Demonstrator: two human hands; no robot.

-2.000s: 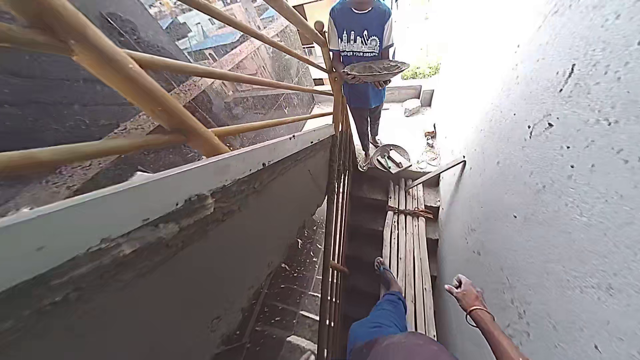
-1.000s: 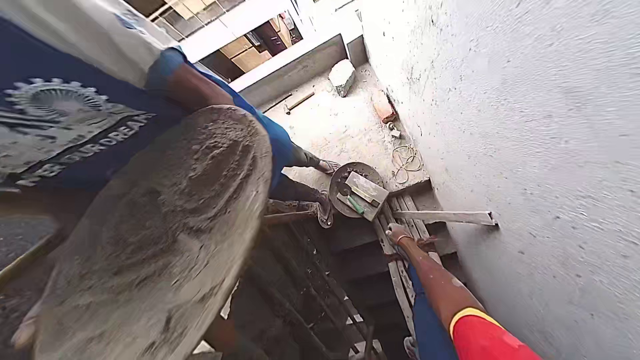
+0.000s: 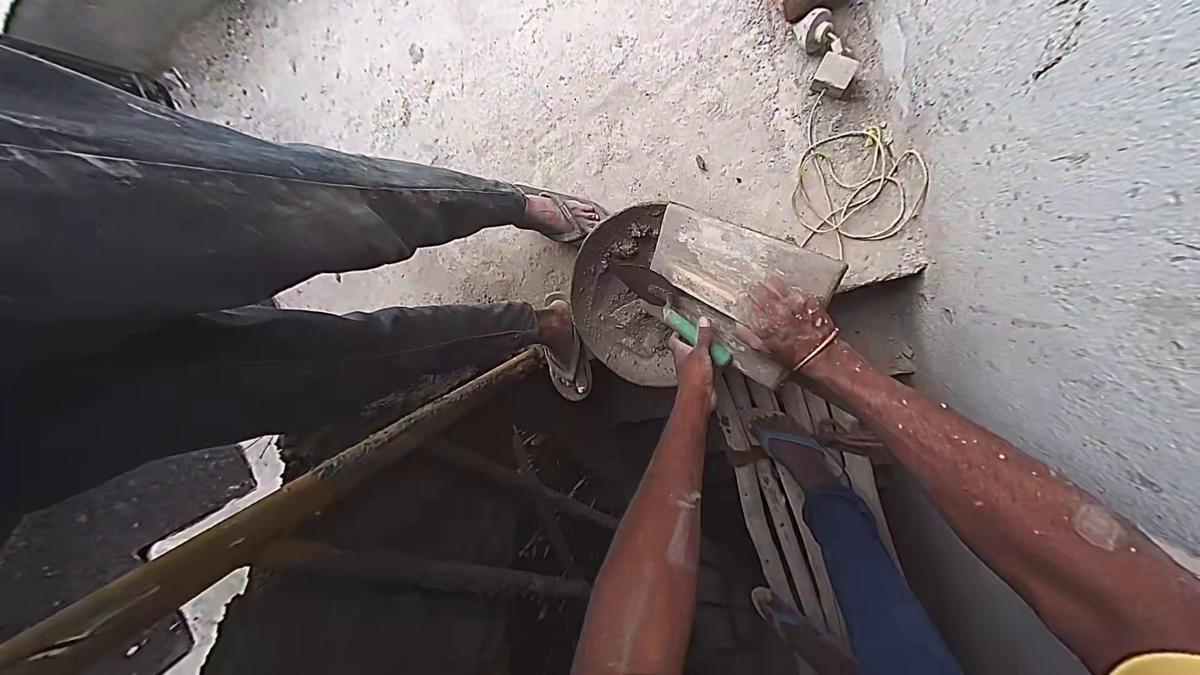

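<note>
A round metal pan (image 3: 600, 319) with some grey mortar in it sits at the landing's edge. Across it lies a flat wooden float (image 3: 806, 269), and beside that a pointing trowel with a green handle (image 3: 684, 326), its dark blade over the mortar. My left hand (image 3: 694, 364) is at the trowel's handle, fingers around its lower part. My right hand (image 3: 786, 321), spattered with mortar, is on the float; its fingertips are partly hidden, so its grip is unclear.
A co-worker's legs and sandalled feet (image 3: 567, 361) stand left of the pan. Below run a yellowish pole (image 3: 309, 497) and wooden planks (image 3: 764, 506) under my feet. A coiled cord (image 3: 848, 230) lies near the rough grey wall (image 3: 1059, 262).
Both my hands are now at the pan; one second ago only my right arm showed, reaching toward it. The co-worker's large mortar-filled pan is out of view. The view has moved closer and down.
</note>
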